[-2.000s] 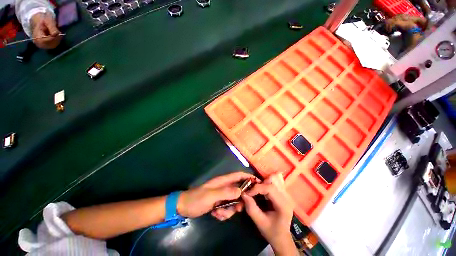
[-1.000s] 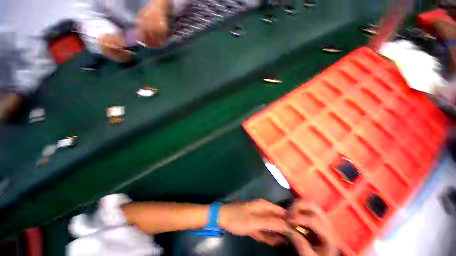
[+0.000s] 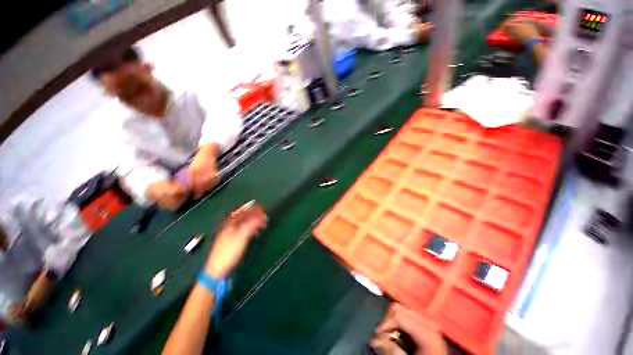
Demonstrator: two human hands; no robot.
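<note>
My left hand point(image 3: 236, 239), with a blue wrist band, is stretched over the green belt point(image 3: 291, 201). A small pale-faced watch module point(image 3: 244, 206) is at its fingertips; blur hides the exact grip and whether it touches the belt. My right hand point(image 3: 409, 331) is at the bottom edge, partly cut off, by the tray's near corner. It holds a dark watch module with a gold glint point(image 3: 398, 338), mostly covered by the fingers. Two glass-faced modules point(image 3: 441, 247) point(image 3: 491, 274) lie in pockets of the red-orange tray point(image 3: 378, 253).
Open modules point(image 3: 193, 243) point(image 3: 158, 281) lie on the belt to the left, another point(image 3: 328, 182) ahead. A coworker point(image 3: 173, 132) sits opposite beside a grey housing tray point(image 3: 260, 132). White cloth point(image 3: 491, 100) covers the tray's far end. A control panel point(image 3: 590, 41) and white table point(image 3: 576, 277) are at right.
My hands have parted: the left has moved forward over the belt, the right stays low near the tray with a module. The view has tilted up, showing coworkers opposite.
</note>
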